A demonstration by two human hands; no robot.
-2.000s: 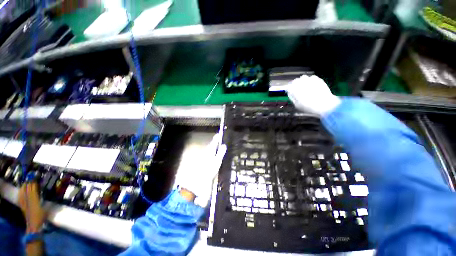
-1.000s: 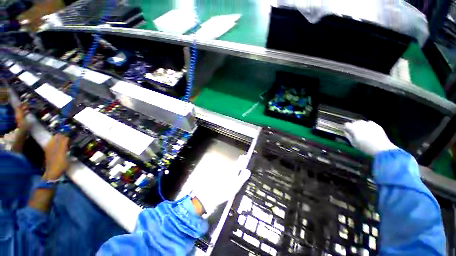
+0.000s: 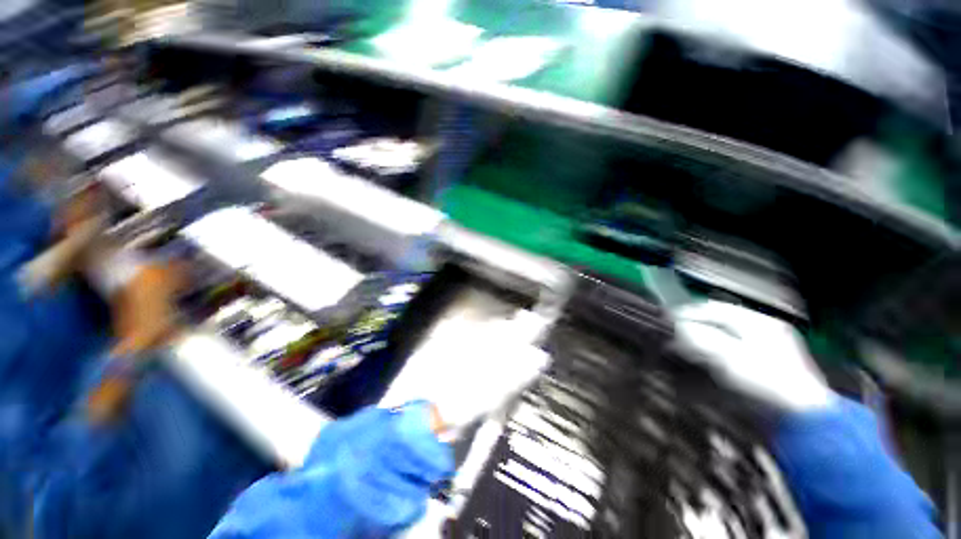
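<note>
A large black carrier fixture (image 3: 653, 421) with many cut-outs lies in front of me, blurred. My left hand (image 3: 474, 363), in a white glove, lies at the fixture's left edge; whether its fingers grip the edge cannot be told. My right hand (image 3: 748, 342), white-gloved, is over the fixture's far right part, in front of the bin of metal strips (image 3: 738, 276). A thin pale shape (image 3: 664, 286) shows at its fingertips, too blurred to name or to tell if it is held. A dark bin with blue-green parts (image 3: 629, 226) stands beside the strips.
Circuit boards (image 3: 306, 342) with long silver-white heatsinks (image 3: 272, 256) stand on the line at left. Another person's hands (image 3: 145, 305) and blue sleeves are beside them. A metal-edged shelf (image 3: 590, 108) runs across above, with a large black box (image 3: 738, 105) on it.
The view has swung to the right and blurred. My right hand has moved from the bin of metal strips back toward me, over the fixture. My left hand stays at the fixture's left edge.
</note>
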